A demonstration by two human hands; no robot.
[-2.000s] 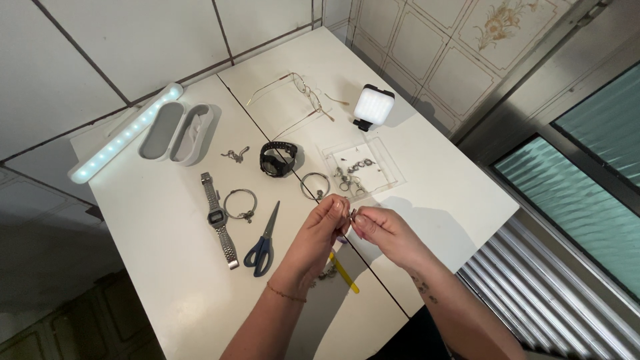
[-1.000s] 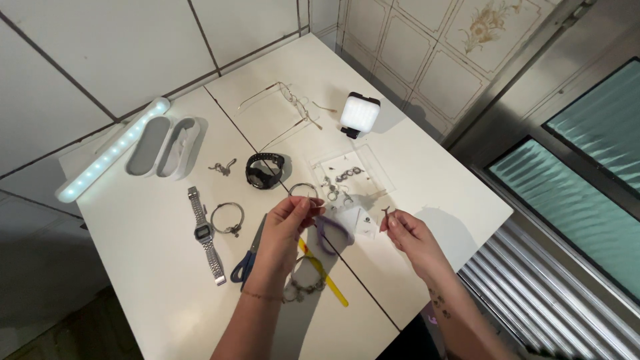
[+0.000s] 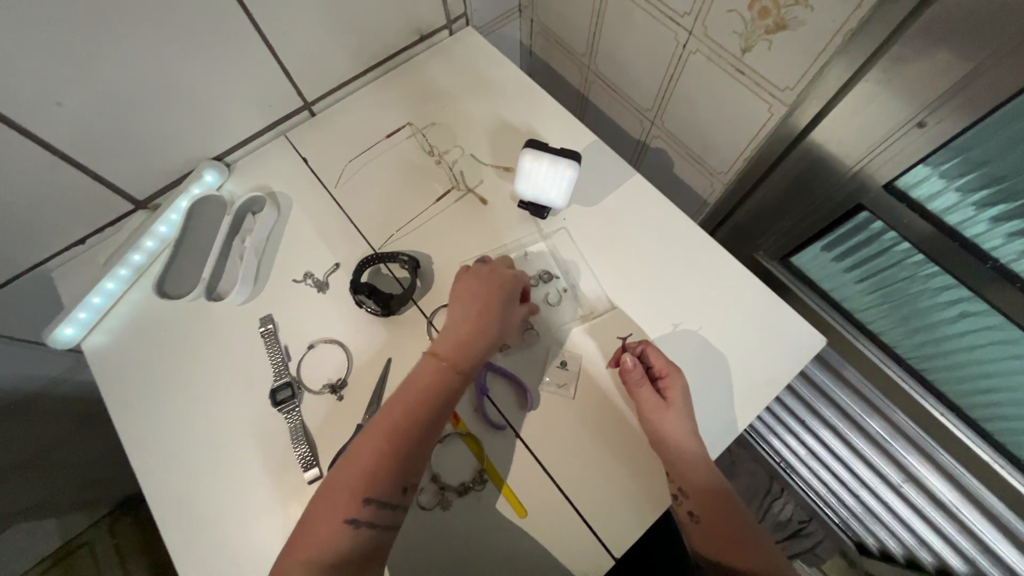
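My left hand (image 3: 492, 304) is over the left part of a clear plastic tray (image 3: 588, 272) that holds rings and other small jewellery; its fingertips are partly hidden, so what they touch cannot be told. My right hand (image 3: 652, 380) pinches a small dark forked object (image 3: 625, 340) between thumb and fingers, right of the tray. Between the hands lie a small clear packet (image 3: 562, 374) with earrings and a purple-handled tool (image 3: 524, 384). A charm bracelet (image 3: 484, 472) lies across a yellow stick (image 3: 512, 500) below my left forearm. Scissors (image 3: 376, 396) are partly covered by that forearm.
A metal-band digital watch (image 3: 282, 394), a bangle with charms (image 3: 350, 364), a black watch (image 3: 384, 308) and a small chain (image 3: 318, 280) lie at the left. Behind are eyeglasses (image 3: 440, 160), a lit lamp (image 3: 548, 178), an open grey-lined case (image 3: 190, 248) and a light bar (image 3: 132, 256).
The hands were close together two seconds ago and have moved apart. My left hand has moved up over the clear tray. My right hand stays at the right with the small dark object.
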